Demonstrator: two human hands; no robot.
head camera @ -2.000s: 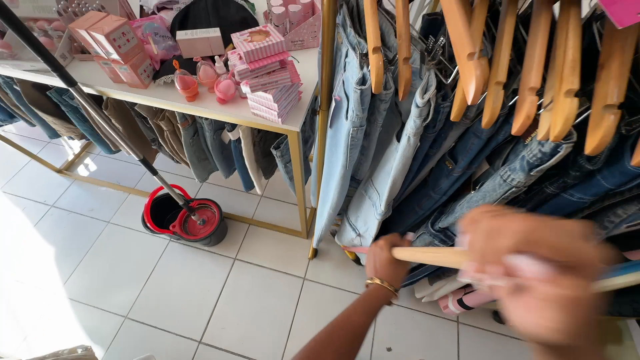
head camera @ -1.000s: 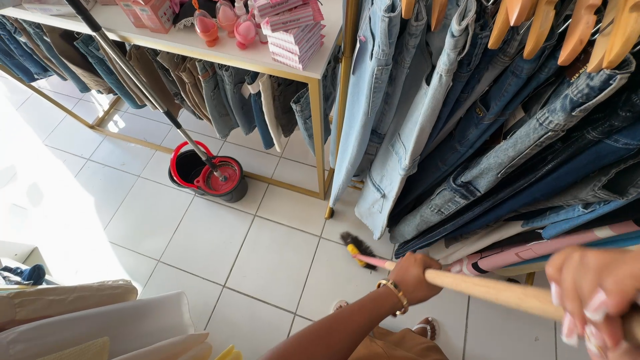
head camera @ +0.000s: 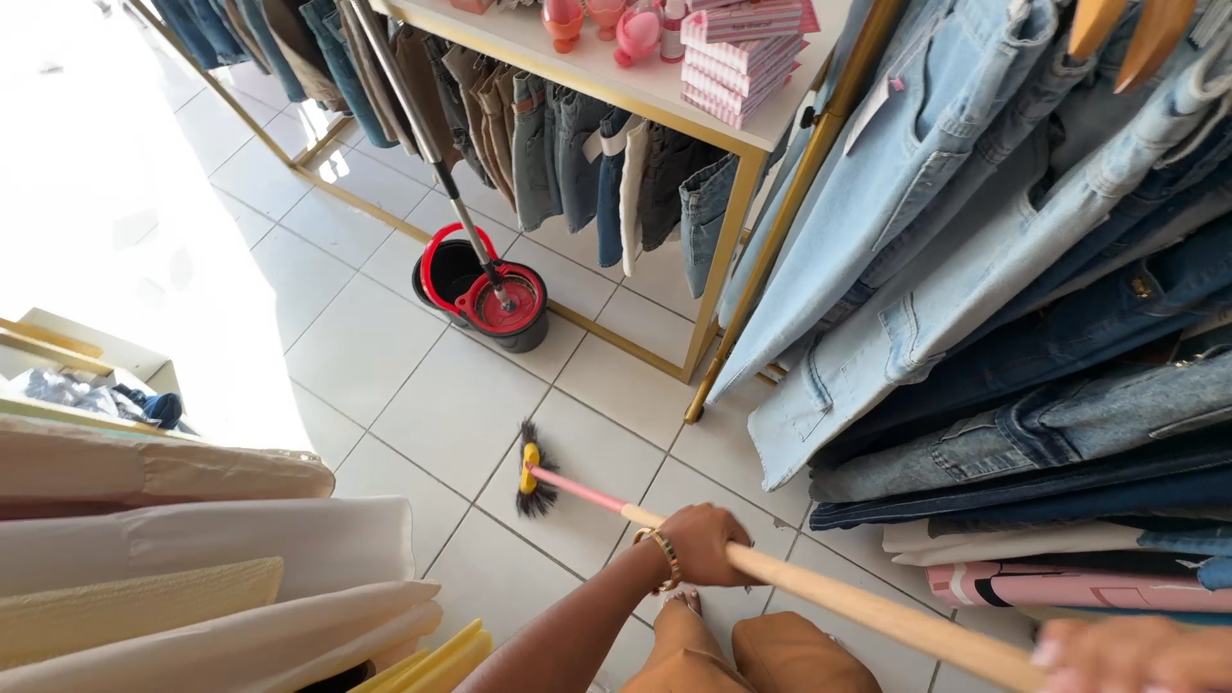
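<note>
A broom with a long wooden handle (head camera: 866, 606) runs from the lower right toward the middle of the floor. My left hand (head camera: 701, 544), with a bracelet at the wrist, is closed around the handle's lower part. Blurred at the lower right edge, my right hand (head camera: 1136, 654) is on the handle's upper part. The handle turns pink near the yellow broom head (head camera: 529, 468), whose dark bristles rest on the white floor tiles (head camera: 452, 404). Beyond the broom head stands a black and red mop bucket (head camera: 520, 332) with a mop (head camera: 414, 115) upright in it, leaning left.
Light jeans (head camera: 895, 192) and darker ones hang close at the right. A gold-framed table (head camera: 616, 87) bears pink boxes (head camera: 736, 72), with trousers (head camera: 577, 154) hanging beneath. Pale garments (head camera: 221, 549) hang at lower left, near an open box (head camera: 96, 366).
The broom head has moved left across the tiles, away from the hanging jeans. Both hands stay on the handle. The view has shifted, showing more floor and the pale garments at left.
</note>
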